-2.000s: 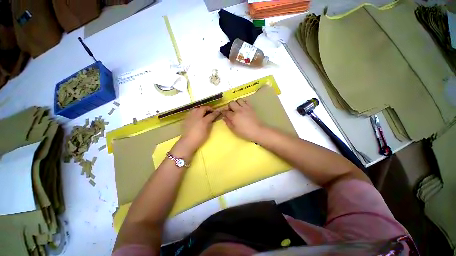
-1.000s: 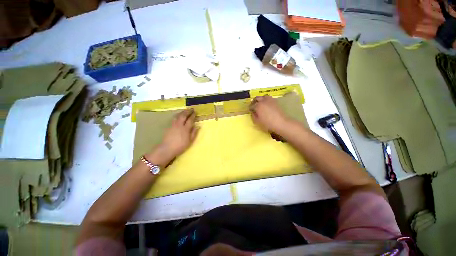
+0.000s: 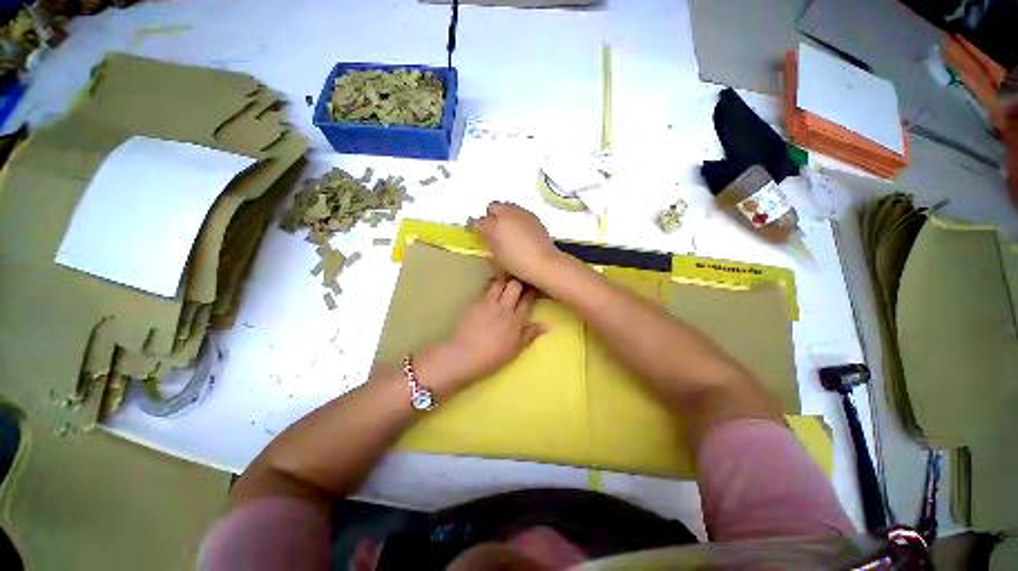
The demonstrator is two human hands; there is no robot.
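The bag body panel [image 3: 491, 407], yellow with olive-tan parts, lies in front of me. Its far edge is at the yellow template [image 3: 731, 270], which has a black centre strip. My left hand [image 3: 493, 326], with a bracelet watch at the wrist, rests on the panel, fingers near its far edge. My right hand [image 3: 516, 240] reaches across to the template's left part, above my left hand. Its fingertips are at a small tan tab [image 3: 474, 223]; whether they grip it is unclear. My right forearm covers part of the panel.
Loose tabs [image 3: 335, 206] and a blue tray [image 3: 391, 139] of tabs lie beyond left. A panel stack with white paper [image 3: 151, 212] is at left. A glue bottle [image 3: 764, 206], black cloth [image 3: 746, 139] and hammer [image 3: 857, 435] are right. A tape ring [image 3: 564, 187] lies beyond the template.
The view has shifted left. My right hand has moved left, from the right of the black strip to the template's left part. My left hand has moved nearer to it.
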